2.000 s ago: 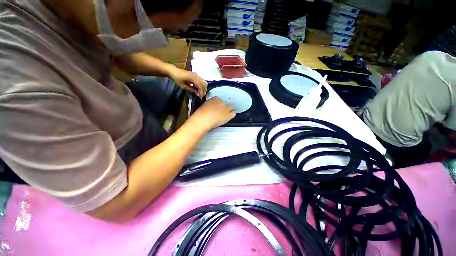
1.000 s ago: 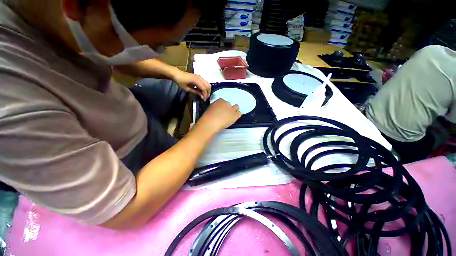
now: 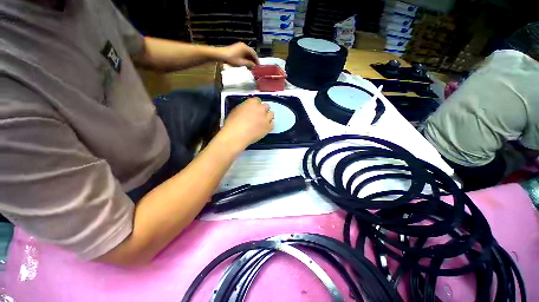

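Neither of my hands is in view. Flat metal rings (image 3: pixel 307 259), silver and black, lie nearest me on the pink surface. Thin black rings (image 3: pixel 414 200) lie in a tangled heap to the right. The electric screwdriver (image 3: pixel 260 193) lies on the white cover (image 3: pixel 269 167). Behind it is a square black frame (image 3: pixel 301 134) with a pale disc (image 3: pixel 282 118) in its opening. A person seated at the left holds one hand (image 3: pixel 248 121) over the disc's left side, fingers bent. That person's other hand (image 3: pixel 241 55) is at the red tray (image 3: pixel 270 81); any small part held cannot be seen.
A tall black stack of discs (image 3: pixel 316 66) stands behind the frame. A lower pile (image 3: pixel 348 97) is right of it, with a white nozzled bottle (image 3: pixel 363 115) against it. Another person's back (image 3: pixel 484 112) is at the right. Cartons stand behind.
The seated person's far hand has moved from the frame's left edge up to the red tray. The near hand has stayed over the disc, and the head has left the picture.
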